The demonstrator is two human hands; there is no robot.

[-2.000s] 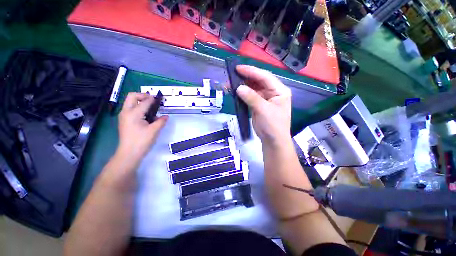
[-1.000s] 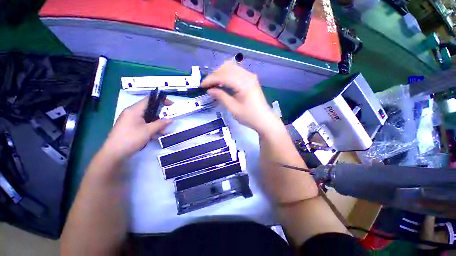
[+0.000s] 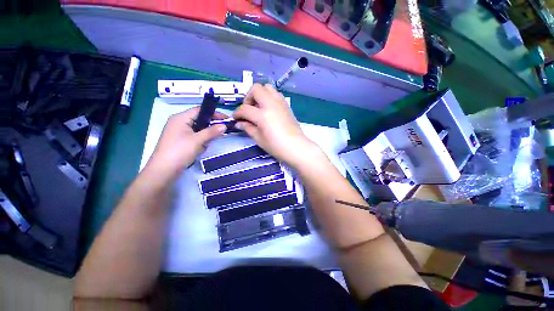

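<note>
My left hand (image 3: 183, 141) is closed around dark strip parts (image 3: 207, 110) that stick up between thumb and fingers. My right hand (image 3: 267, 120) meets it from the right, its fingers pinched on a small dark part (image 3: 229, 124) between the hands; the fingers hide most of it. Just behind them lies a silver-white rail with holes (image 3: 197, 88). In front, several black housings with silver edges (image 3: 246, 179) lie in a row on the white sheet (image 3: 188, 243). The nearest unit (image 3: 261, 229) shows a more open, glossy face.
Black tray (image 3: 45, 161) with loose metal and dark parts at left, a marker pen (image 3: 129, 85) at its edge. White tube-like item (image 3: 293, 71) by the raised shelf (image 3: 182, 39). At right: screw feeder (image 3: 419, 146), clear bags (image 3: 504, 173), grey screwdriver (image 3: 449, 225) over a small carton (image 3: 443, 267).
The long dark strip in my right hand went down to the rail, and one rail piece has left the back pair. Both hands are now close together. The camera view has shifted.
</note>
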